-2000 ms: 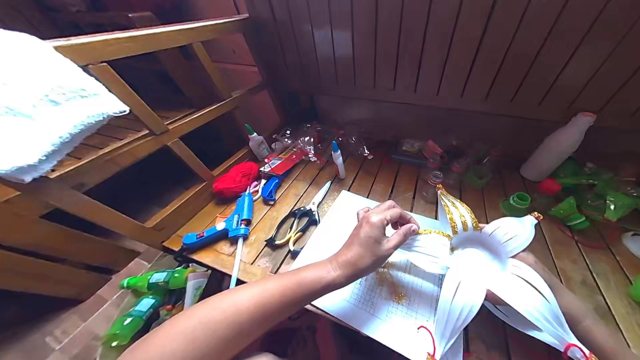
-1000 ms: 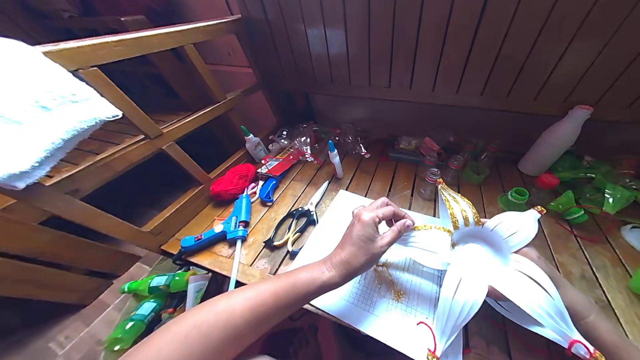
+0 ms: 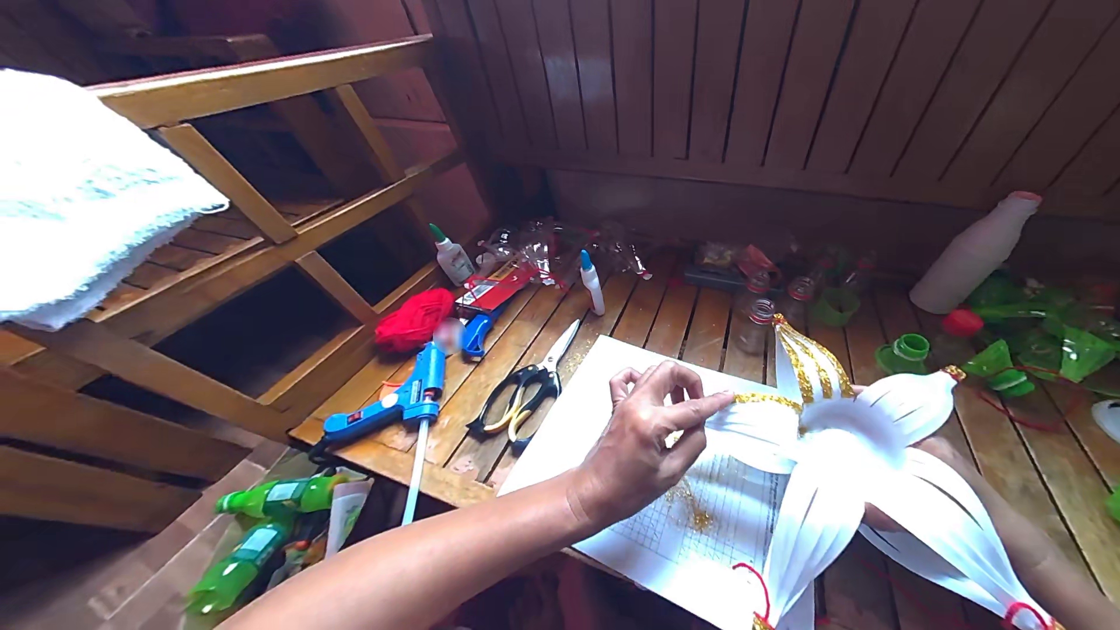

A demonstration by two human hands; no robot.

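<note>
A white star-shaped craft piece (image 3: pixel 840 446) with curved, slit arms is held over white paper sheets (image 3: pixel 647 542). Gold glitter stripes run along its upper arm, and one gold line marks the left arm. My left hand (image 3: pixel 652 424) has its fingertips pinched at the outer end of that gold line; whether glitter is between them is hidden. Behind the piece, my right hand (image 3: pixel 884 512) supports it, mostly covered by the white arms. Loose gold glitter (image 3: pixel 700 516) lies on the printed paper. Red yarn is tied at the lower tips.
Scissors (image 3: pixel 525 389), a blue glue gun (image 3: pixel 394 407), red yarn (image 3: pixel 415 321) and a glue bottle (image 3: pixel 591 284) lie or stand left of the paper. Cut green plastic (image 3: pixel 1085 350) and a white-coated bottle (image 3: pixel 976 254) are at the right. A wooden railing (image 3: pixel 289 245) borders the left side.
</note>
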